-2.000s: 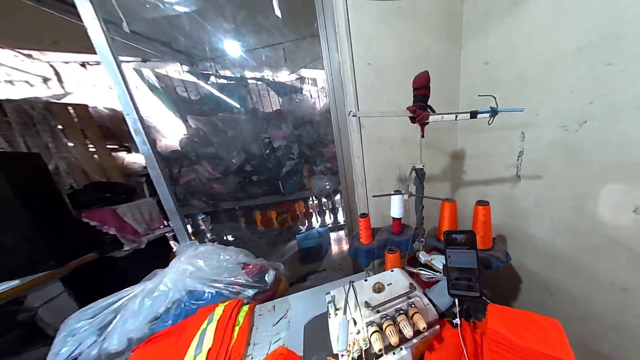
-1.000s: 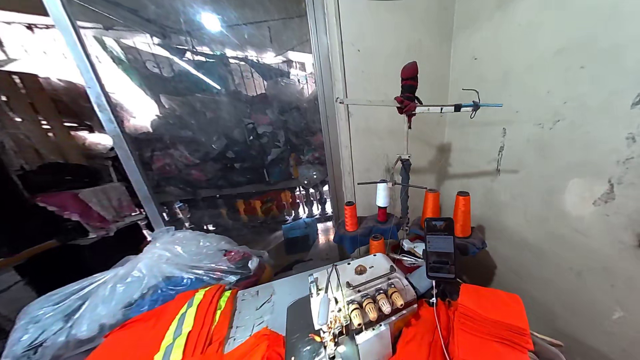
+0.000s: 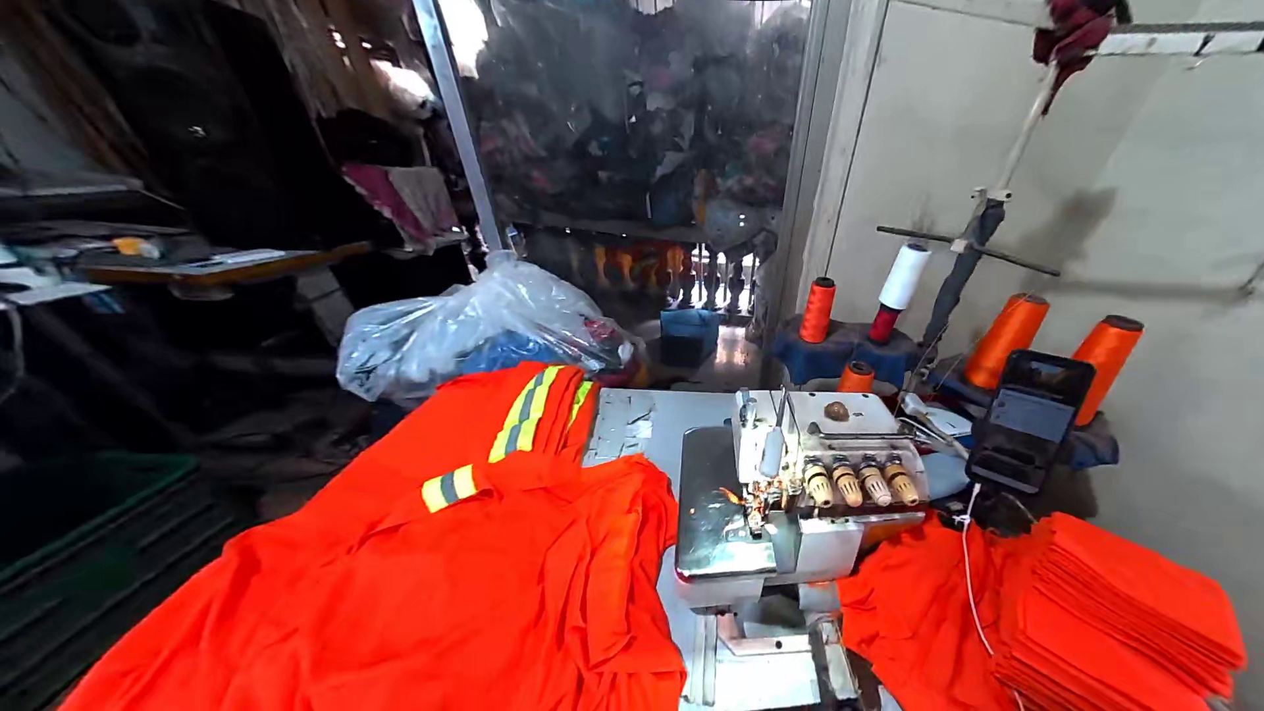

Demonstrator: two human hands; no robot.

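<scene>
Neither of my hands is in view. An overlock sewing machine (image 3: 829, 454) stands on a grey table, its four-dial row of tension knobs facing me. Orange fabric garments (image 3: 444, 583) with yellow and grey reflective strips (image 3: 528, 410) lie spread to its left. To its right, a stack of folded orange fabric pieces (image 3: 1116, 612) rests beside a looser orange cloth (image 3: 918, 592). A phone (image 3: 1032, 420) with a white cable stands upright behind the stack. Orange thread cones (image 3: 1007, 341) and a white thread cone (image 3: 904, 276) stand behind the machine.
A clear plastic bag (image 3: 484, 326) with cloth inside sits behind the garments. A thread stand pole (image 3: 968, 247) rises at the right near the wall. A green crate (image 3: 99, 504) is at the lower left, below a wooden-edged table (image 3: 227, 267). A metal-framed glass panel (image 3: 642, 128) stands at the back.
The view has tilted down and shows more of the garments, the machine and the folded stack. No hand appears in any frame.
</scene>
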